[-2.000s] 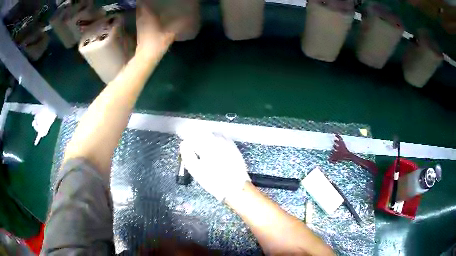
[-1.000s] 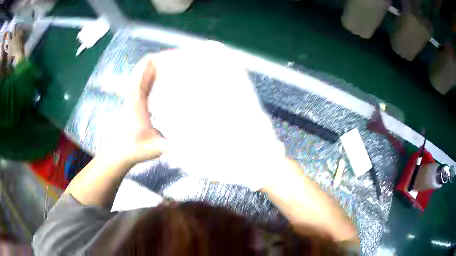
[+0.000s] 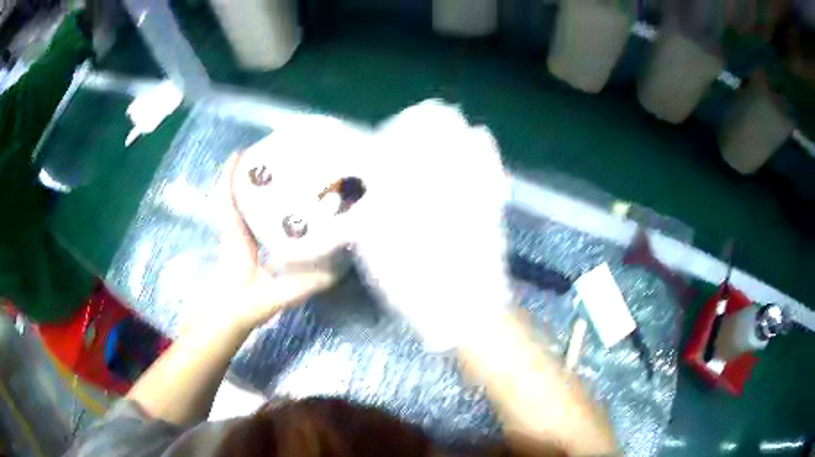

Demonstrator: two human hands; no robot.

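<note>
A housing (image 3: 313, 143) glares white above the bubble wrap (image 3: 357, 370), its top panel facing me with two small ring eyelets and a larger dark opening. My bare left hand (image 3: 255, 277) holds it from the left and below, thumb along the lower edge. My right hand (image 3: 438, 214), in a white glove, lies over its right side; glare blurs the line between glove and housing, and the fingers cannot be made out. The black mallet handle (image 3: 541, 275) shows to the right of the glove; the mallet head is hidden.
On the right are a white block (image 3: 607, 305), a thin black stick, a pale stick (image 3: 576, 344), a dark red forked piece (image 3: 657, 259) and a red tray (image 3: 735, 373) with a bottle. Housings (image 3: 585, 49) stand at the back. A person's green sleeve (image 3: 36, 241) is at left. A white glove-like item (image 3: 154, 107) lies back left.
My left hand has come back from the rear row and now holds a housing. Since one second ago the housing has turned, so its eyelets and opening show. My gloved hand has moved onto its right side.
</note>
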